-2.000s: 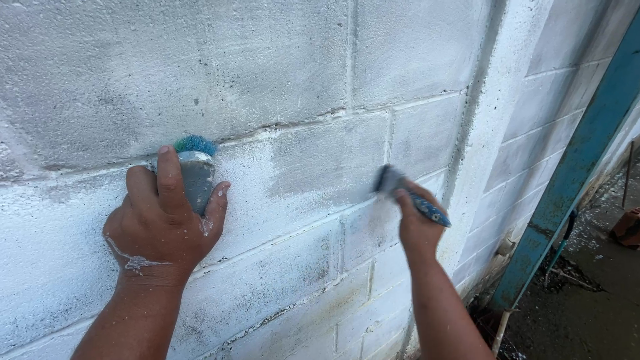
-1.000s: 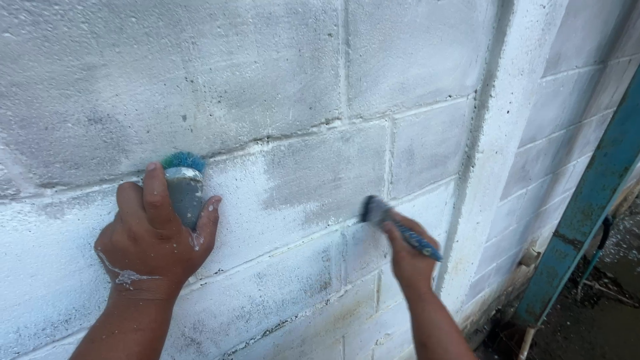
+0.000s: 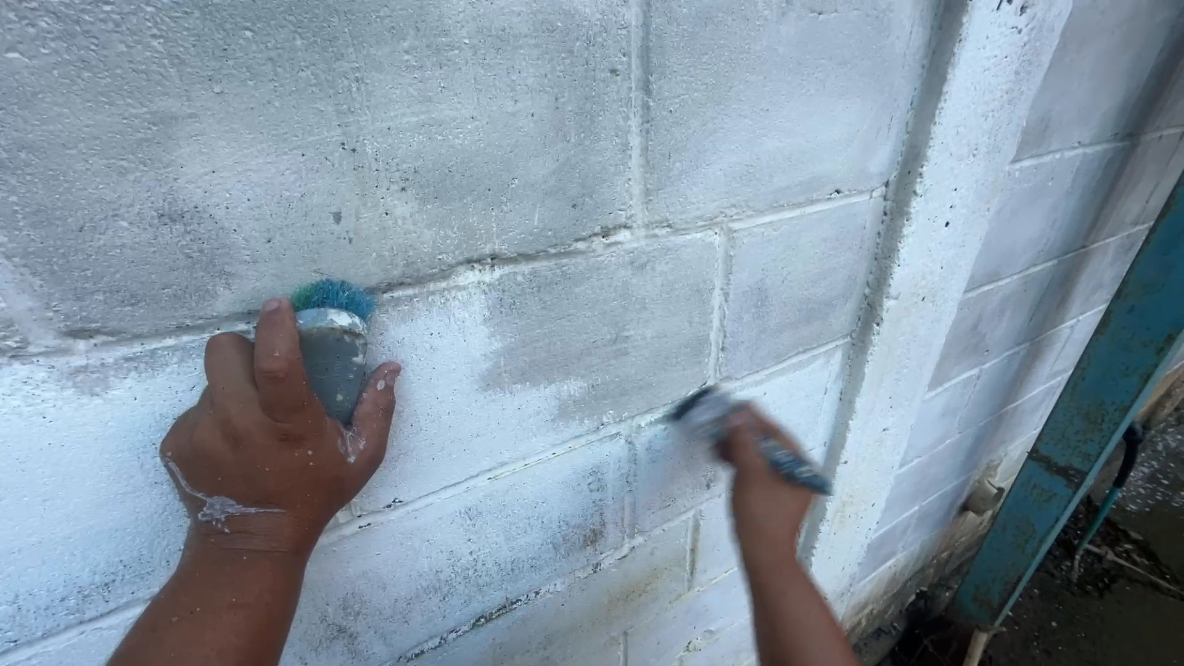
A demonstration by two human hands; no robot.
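My left hand (image 3: pixel 264 425), wet with white paint at the wrist and thumb, grips a grey-backed scrub brush (image 3: pixel 333 361) with blue-green bristles against the concrete block wall (image 3: pixel 481 139). To the lower right, my right hand (image 3: pixel 763 453) holds a paintbrush (image 3: pixel 795 465) by its dark blue handle. Its blurred dark bristles meet the wall at a mortar joint. Bright white paint covers the blocks around my left hand, while a grey, thinly coated patch (image 3: pixel 601 333) lies between the two brushes.
A white pillar (image 3: pixel 934 250) stands out from the wall on the right. Beyond it leans a rusty teal metal post (image 3: pixel 1082 435), with a short pipe stub (image 3: pixel 982 495) near the wall's base. Dark, wet ground (image 3: pixel 1133 573) with debris lies at the lower right.
The paintbrush in my right hand has moved down, from the grey block's lower part to the joint beneath it. My left hand still holds the scrub brush against the wall.
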